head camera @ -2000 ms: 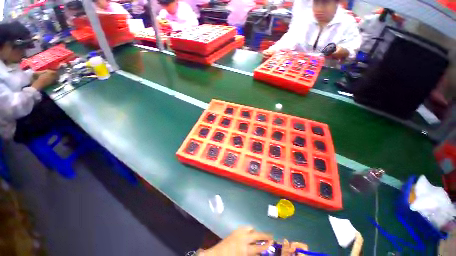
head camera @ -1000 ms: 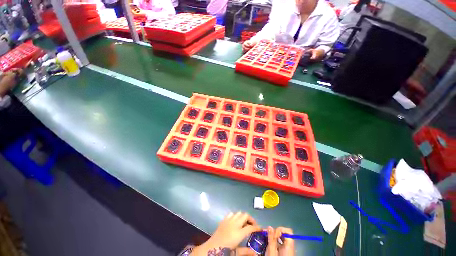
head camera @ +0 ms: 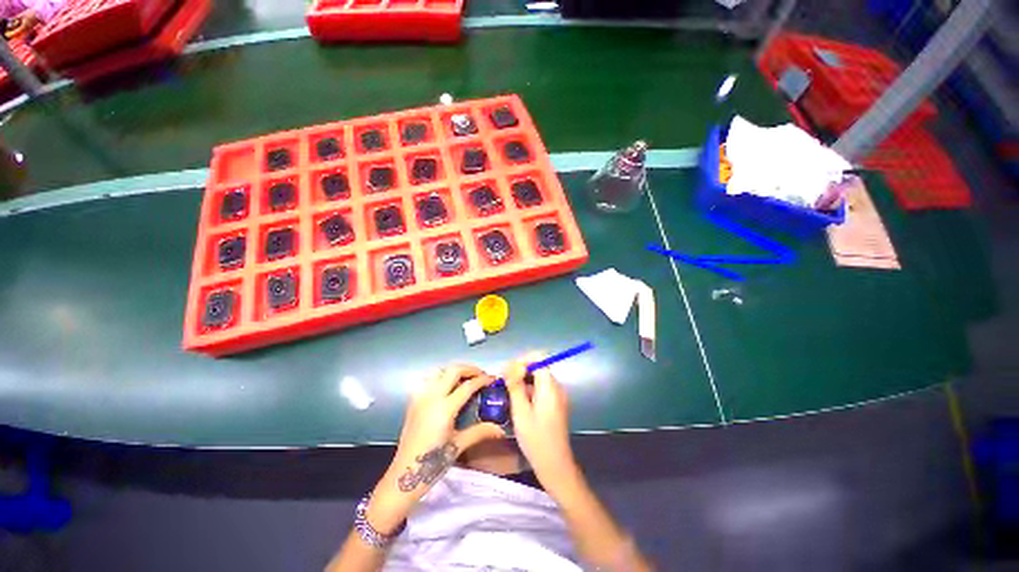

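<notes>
My left hand (head camera: 438,416) holds a small dark watch-like unit (head camera: 493,403) near the bench's front edge. My right hand (head camera: 539,413) holds a thin bright blue stick (head camera: 562,356), one end at the unit's upper edge and the other pointing up and right. The fingertips partly hide the contact between stick and unit. The orange-red grid tray (head camera: 380,311) lies beyond my hands to the left. Most pockets hold a black unit; the far left corner pocket is empty.
A yellow pot (head camera: 492,313) and small white block (head camera: 474,332) stand beyond my hands. White cloth (head camera: 610,295) and a beige strip (head camera: 646,320) lie right. Farther right are a clear bottle (head camera: 619,179), loose blue strips (head camera: 732,258), a blue bin (head camera: 764,212) and a red crate (head camera: 840,84).
The view has turned right and down, so the tray shows farther left and my forearms show. My hands still hold the unit and the blue stick.
</notes>
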